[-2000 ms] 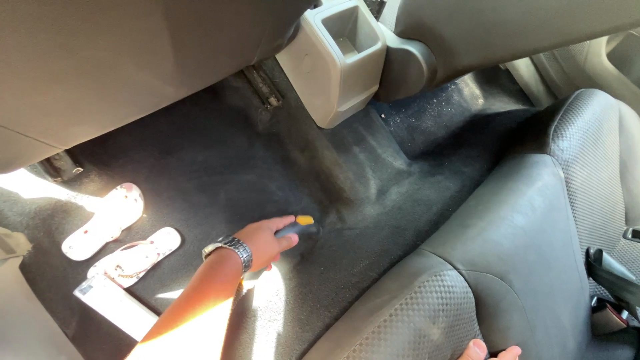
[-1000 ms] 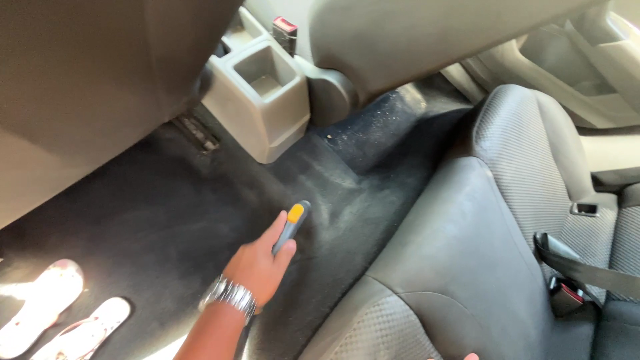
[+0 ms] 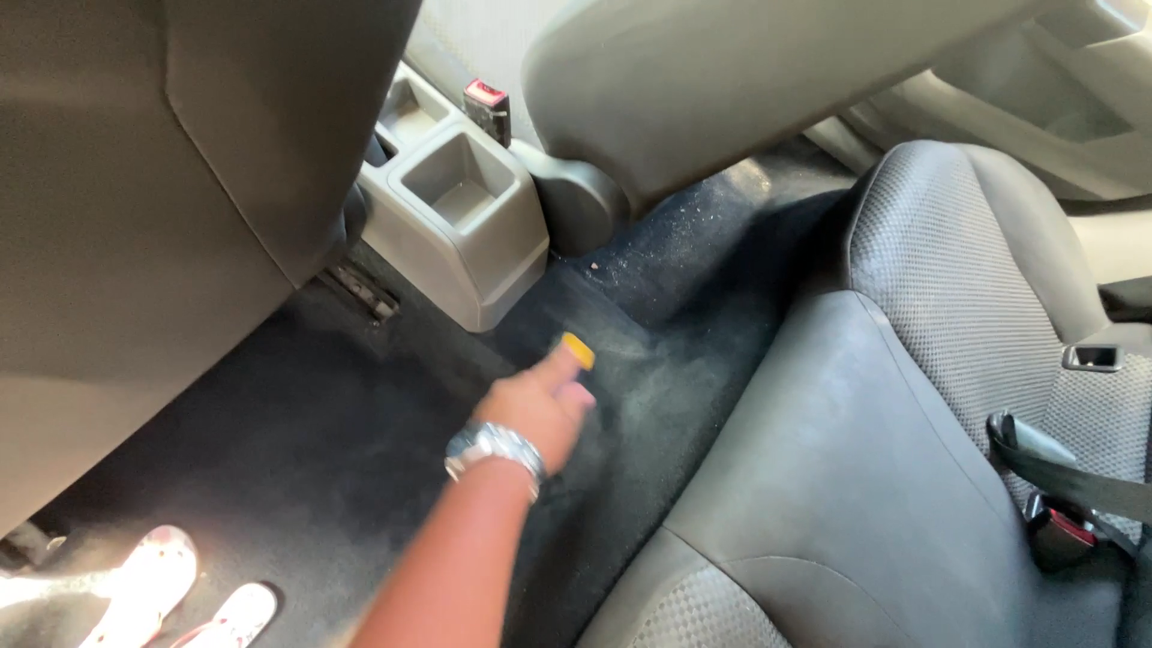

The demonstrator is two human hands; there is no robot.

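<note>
My left hand [image 3: 540, 409], with a metal-banded watch [image 3: 495, 450] on its wrist, is closed around a small handled tool. Only the tool's yellow end [image 3: 578, 351] shows clearly beyond the fingers; the rest is hidden by the hand and blurred. The hand is over the dark car floor carpet [image 3: 360, 459], between the grey centre console [image 3: 450, 234] and the rear seat [image 3: 765, 450]. Pale, dusty marks show on the carpet to the right of the hand. My right hand is out of view.
A front seat back [image 3: 180, 225] fills the upper left, with a metal seat rail [image 3: 364, 292] at its foot. Another front seat [image 3: 720, 81] overhangs the far footwell, where light crumbs lie. Flip-flops [image 3: 162, 567] are at the lower left. Belt buckles [image 3: 1062, 531] lie on the rear seat.
My left hand, holding the tool, has moved over the carpet toward the console and the far footwell. Fingertips of my right hand, earlier on the rear seat, have left the view. The view has shifted.
</note>
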